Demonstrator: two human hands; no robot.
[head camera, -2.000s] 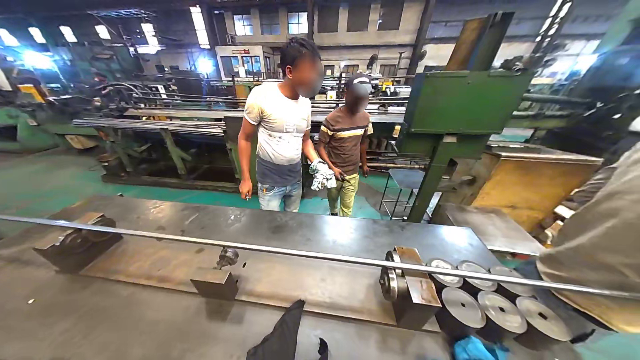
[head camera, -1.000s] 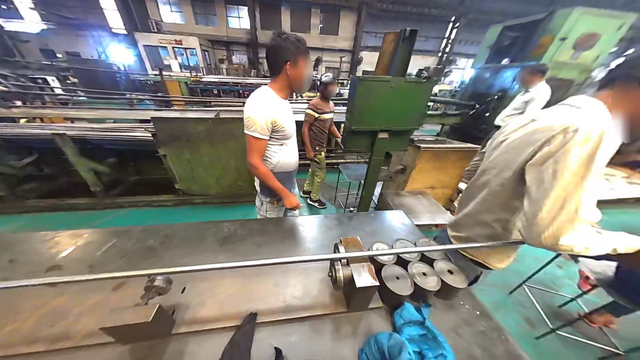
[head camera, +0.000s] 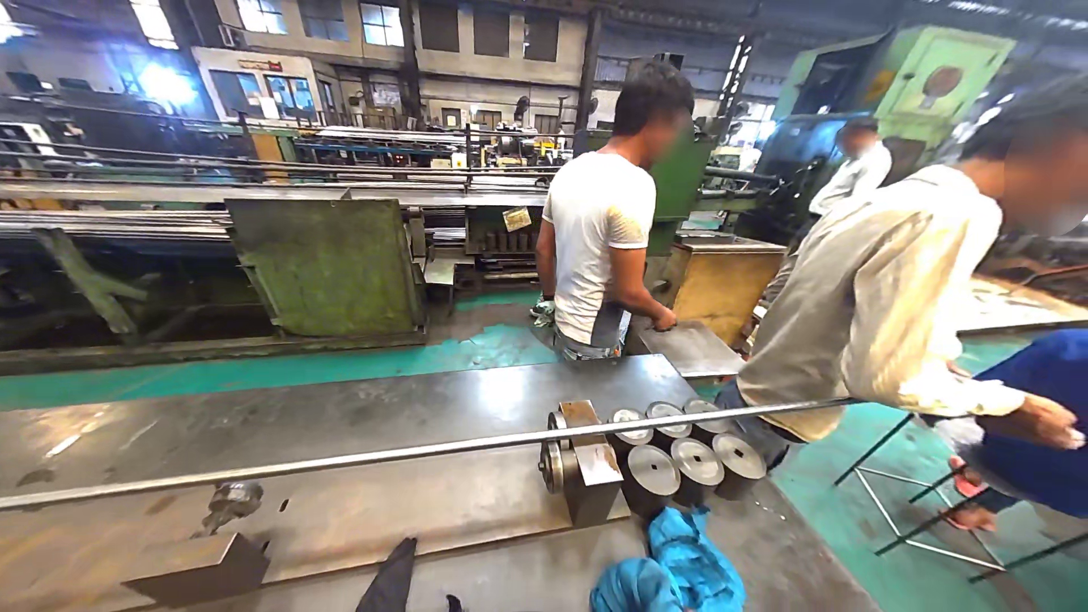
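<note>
Neither my left hand nor my right hand can be made out. A long metal bar crosses the steel worktable, passing over a block with round rollers and reaching the person in a beige shirt. Several metal cylinders with holes in their tops stand beside that block. Crumpled blue cloth or gloves lie near the cylinders. At the bottom edge is a dark pointed item; what it is cannot be told. A metal fitting sits at left behind an angled block.
Beyond the table stands a person in a white T-shirt, back partly turned. A metal-framed stool is at right, near someone in blue. A green machine panel and a yellow-brown cabinet stand behind.
The view has swung right. The person in the white T-shirt has turned away and stands further right, in front of the green cabinet. The person in the striped shirt is no longer seen.
</note>
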